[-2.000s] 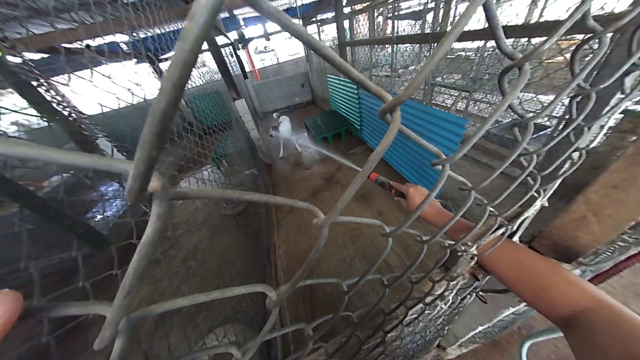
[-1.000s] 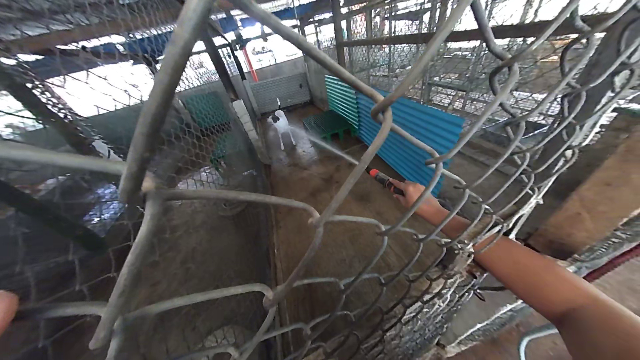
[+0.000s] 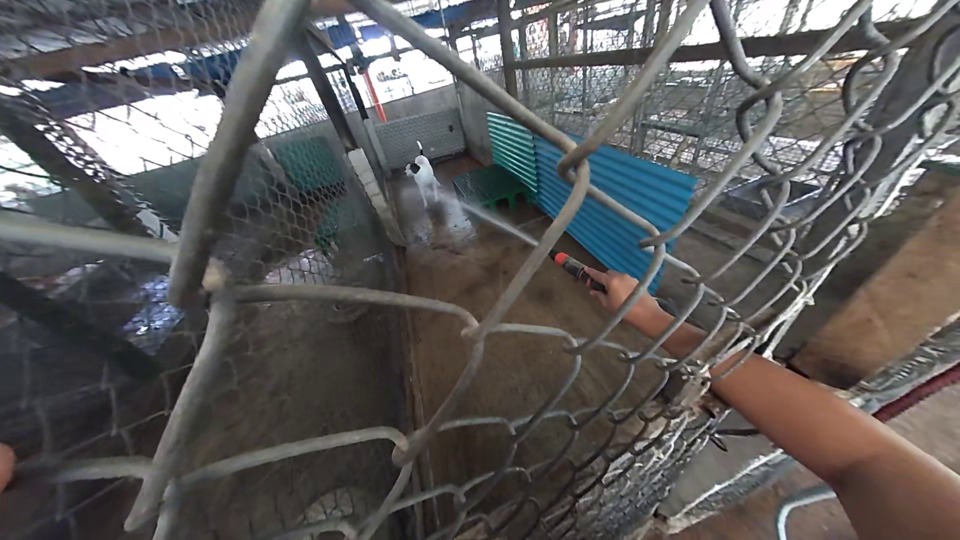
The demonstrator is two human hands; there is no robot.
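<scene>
My right hand (image 3: 619, 291) is closed around a black and red hose nozzle (image 3: 574, 268), with the arm reaching past the chain-link fence (image 3: 525, 330) into a pen. From the nozzle a jet of water (image 3: 499, 221) sprays toward the back left and strikes the wet concrete floor (image 3: 480, 292). Near the jet's far end stands a white dog (image 3: 424, 176) with a dark patch on its head. At the left edge only a sliver of my left hand (image 3: 6, 465) shows, close to the fence wire; its grip is hidden.
Blue corrugated sheets (image 3: 615, 202) line the pen's right side. A green plastic platform (image 3: 491, 186) stands at the back beside them. A low partition (image 3: 375, 195) with wire mesh divides off the left pen. A wooden board (image 3: 885, 277) lies at the right, outside the sheets.
The dog has shifted and turned its head to the left. Water keeps spraying from the nozzle, which my right hand still holds in nearly the same place.
</scene>
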